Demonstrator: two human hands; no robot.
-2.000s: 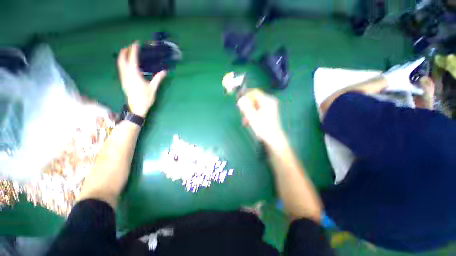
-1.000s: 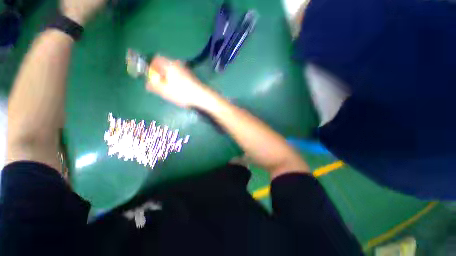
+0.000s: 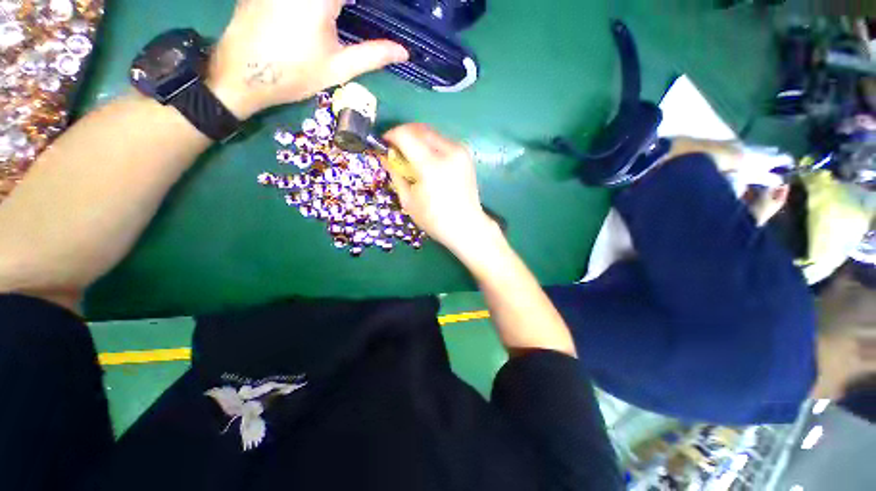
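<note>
My left hand (image 3: 288,48), cut by the top edge, lies against a navy-black sandal (image 3: 418,48) with a pale edge at one end; the thumb is over it and the other fingers are out of view. My right hand (image 3: 437,182) grips a hammer (image 3: 357,120) by its yellow handle. The hammer has one pale face and one silver metal face, and its head is over the back of the loose heap of shiny pink-purple and copper studs (image 3: 346,197). The head is close below the left hand.
Copper and clear studs (image 3: 38,77) fill the upper left corner. Another navy sandal (image 3: 624,144) lies on the green table (image 3: 538,58) at right, near the neighbour's navy sleeve (image 3: 711,278) and a white sheet (image 3: 692,115). A yellow bag (image 3: 831,221) is beyond.
The view has shifted, bringing the held sandal back into sight. The hammer is now over the stud heap, nearer my left hand. My right hand has kept hold of it.
</note>
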